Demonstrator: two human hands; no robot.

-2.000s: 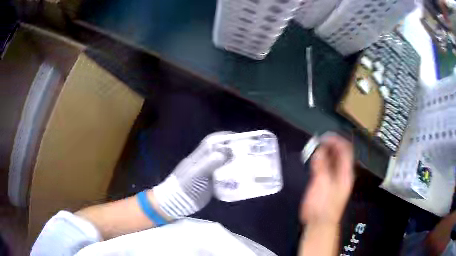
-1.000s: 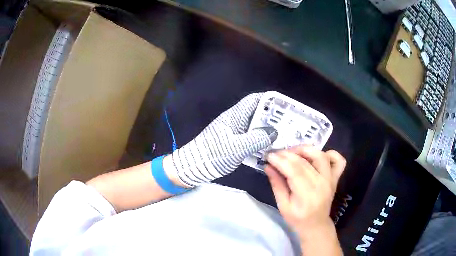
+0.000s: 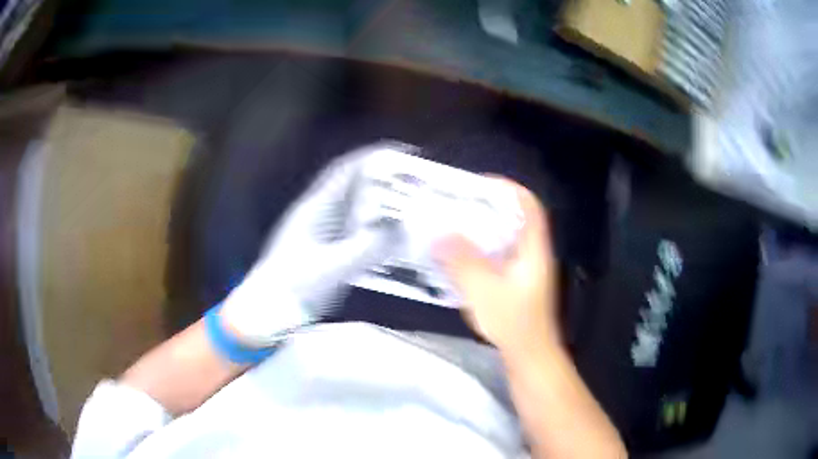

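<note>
A white square plastic housing shell (image 3: 430,215) is held over my lap, with its slotted inner side facing me. The view is blurred. My left hand (image 3: 314,242), in a striped knit glove with a blue wrist band, grips the shell's left side. My bare right hand (image 3: 507,278) grips its right side, with the thumb over the inner face. Dark spots show along the shell's lower edge; I cannot tell what they are.
An open brown carton (image 3: 112,260) with a white part inside stands at the left. A black lettered surface (image 3: 619,359) lies at the right. On the dark green bench (image 3: 430,49) are a brown insert tray (image 3: 619,31) and a whitish object. White parts or sheets (image 3: 762,116) are at the far right.
The view has shifted. My right hand has moved from the shell's lower edge to its right side, and both hands now hold it. The shell has turned and looks more level.
</note>
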